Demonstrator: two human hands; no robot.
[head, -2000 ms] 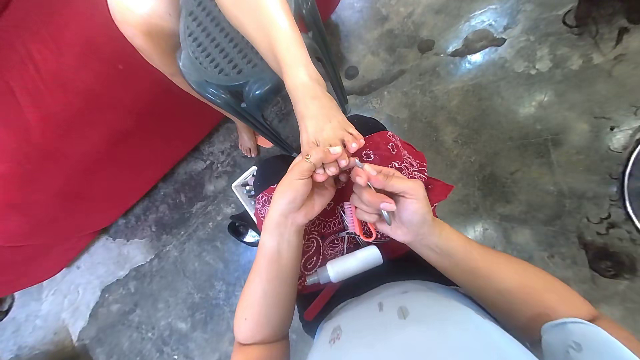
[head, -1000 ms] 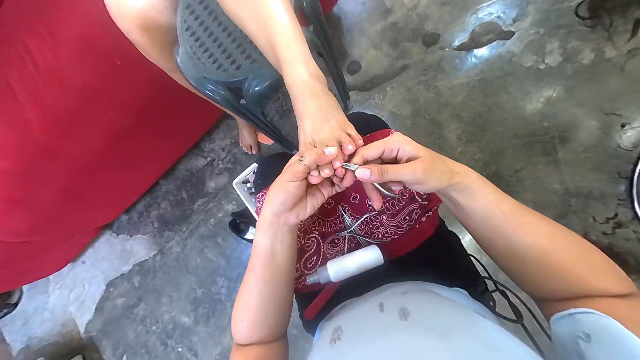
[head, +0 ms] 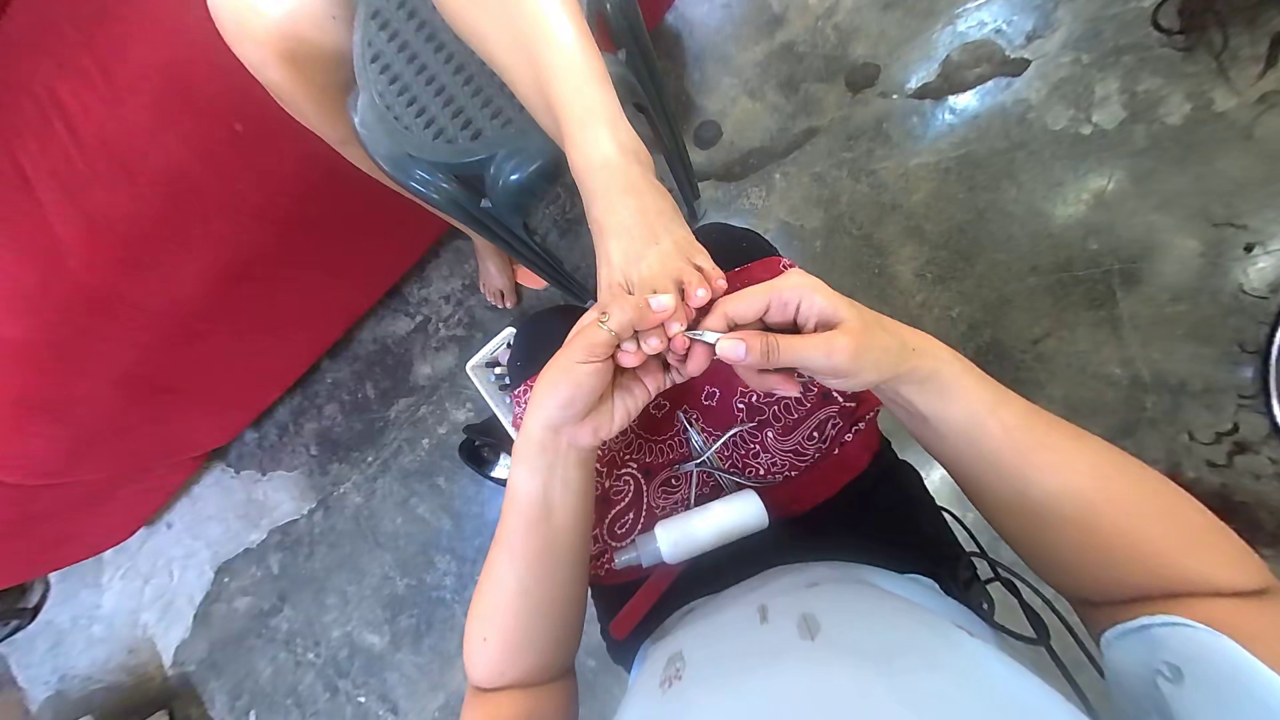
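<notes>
My left hand [head: 607, 375], with a ring on its thumb, grips the toes of another person's foot [head: 645, 235]. Between the thumb and fingers of my right hand [head: 810, 335] is a small metal tool [head: 706, 337], its tip against one of the toes; my fingers hide its rest. A red paisley bandana [head: 820, 430] covers my lap. On it, below my hands, lie crossed metal nippers [head: 708, 465] and a white plastic bottle [head: 710, 526] with a clear cap. A red nail file [head: 647, 602] lies just below the bottle.
A white tray [head: 490, 378] with small items stands left of my lap, near a dark shiny object [head: 486, 455]. Ahead is a grey plastic chair [head: 440, 90]; the person's other foot [head: 495, 275] is on the floor. Red cloth [head: 180, 250] spans the left side. Black cables [head: 1030, 610] hang at my right.
My right hand has turned and moved up a little at the toes. The orange-handled scissors and pink item seen on the bandana two seconds ago no longer show there.
</notes>
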